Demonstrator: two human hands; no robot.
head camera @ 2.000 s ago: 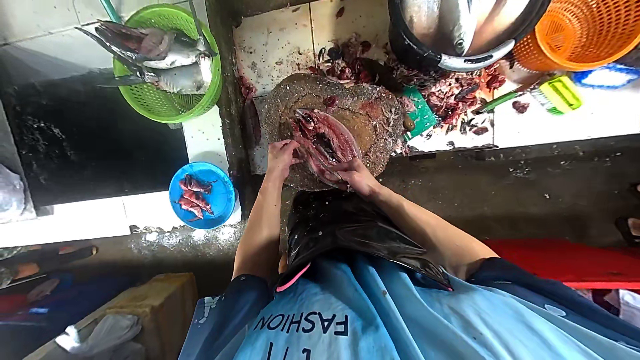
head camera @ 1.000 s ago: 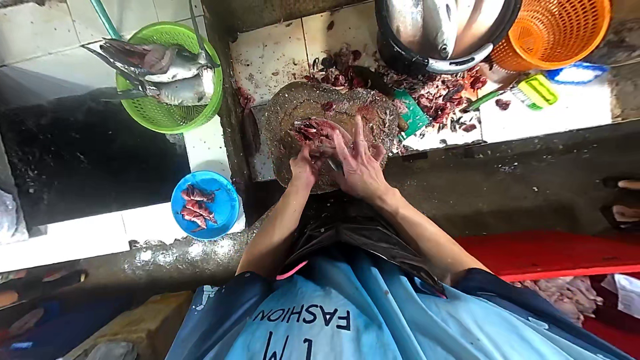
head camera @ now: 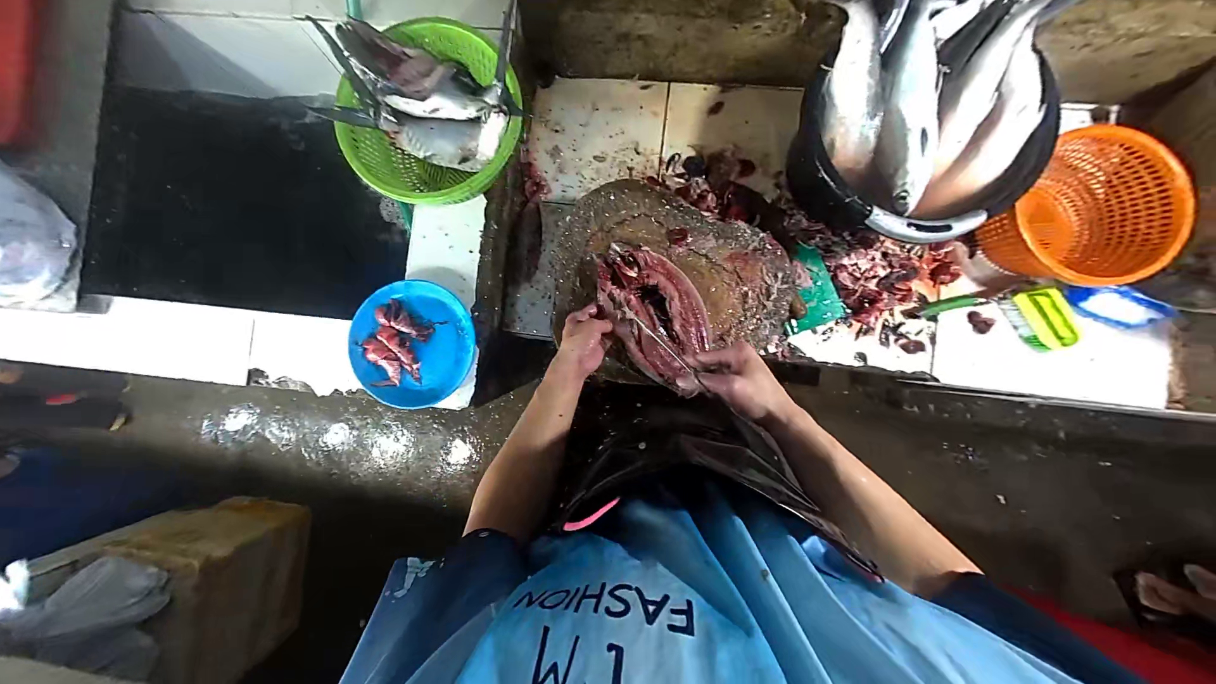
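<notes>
A cut-open fish (head camera: 679, 294) lies on a round wooden chopping block (head camera: 589, 223), its red inside facing up. My left hand (head camera: 587, 340) grips the fish's left edge with fingers pinched together. At its lower right edge, my right hand (head camera: 736, 378) has its fingers closed on the flesh near the narrow end. A thin pale line crosses the fish between both hands; I cannot tell whether it is a blade or a strip of tissue. Dark red scraps (head camera: 879, 275) are heaped to the right of the block, beside a green plastic piece (head camera: 819, 290).
A green basket (head camera: 427, 195) of fish stands at upper left, above a blue plate (head camera: 446, 375) with red fish parts. At upper right are a black bucket (head camera: 817, 161) of whole fish, an orange basket (head camera: 1092, 204) and a green-handled brush (head camera: 1045, 318). A dark basin (head camera: 237, 209) lies left.
My right hand, spread over the fish a second ago, has moved to its lower right edge with its fingers closed. The fish's opened inside shows more fully now.
</notes>
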